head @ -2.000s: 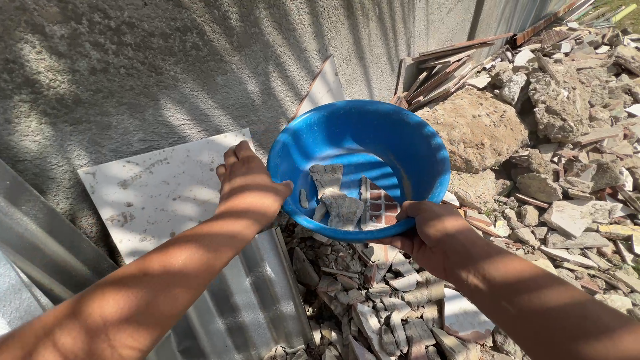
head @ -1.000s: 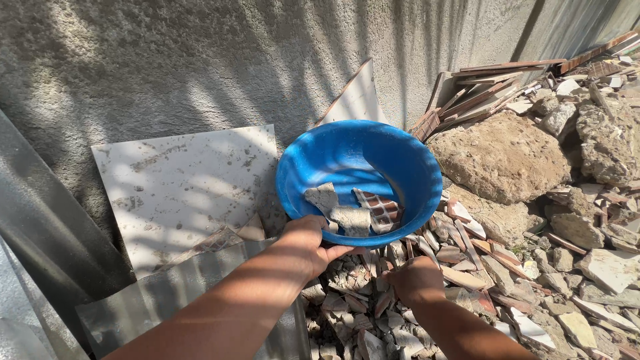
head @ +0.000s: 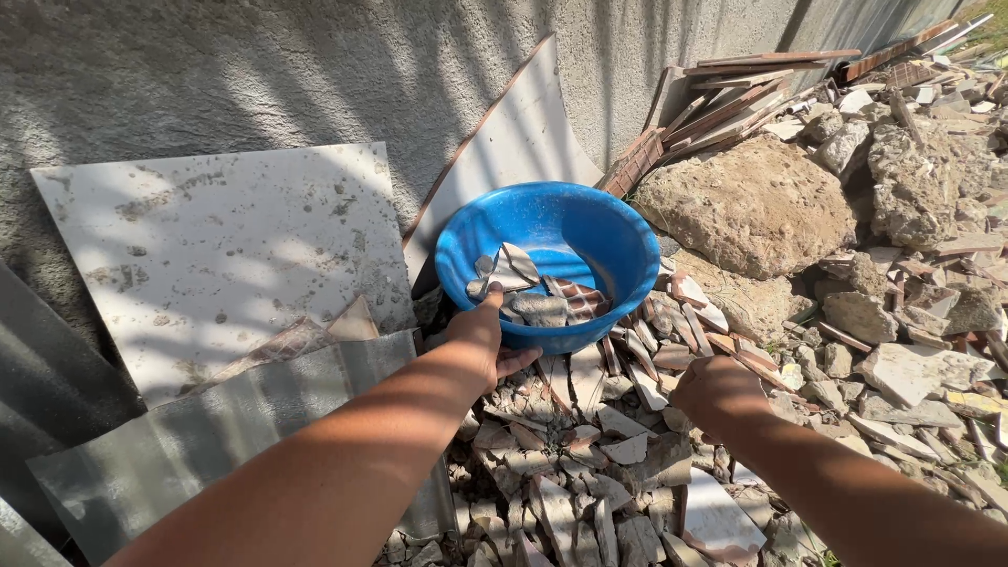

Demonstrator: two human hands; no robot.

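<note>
A blue plastic basin (head: pixel 622 315) rests tilted on the rubble, holding several broken pieces: a pale shard (head: pixel 513 268), a grey chunk (head: pixel 540 309) and a brown tile fragment with a grid-patterned back (head: pixel 581 301). My left hand (head: pixel 484 335) grips the basin's near left rim, thumb over the edge and fingers below it. Right of the basin, my right hand (head: pixel 720 394) is low over the broken tiles (head: pixel 630 425), its fingers curled; whether anything is in them is hidden.
A large pale tile (head: pixel 236 244) leans on the rough wall (head: pixel 299 71), above corrugated metal sheet (head: pixel 260 409). Behind the basin stands a curved-edged tile piece (head: pixel 520 134). Big rocks (head: pixel 744 205) and stacked tile strips (head: pixel 732 102) lie to the right.
My right hand has let go of the basin's rim and moved down to the rubble. My left hand has shifted to the near left rim. A pale shard now shows among the pieces inside.
</note>
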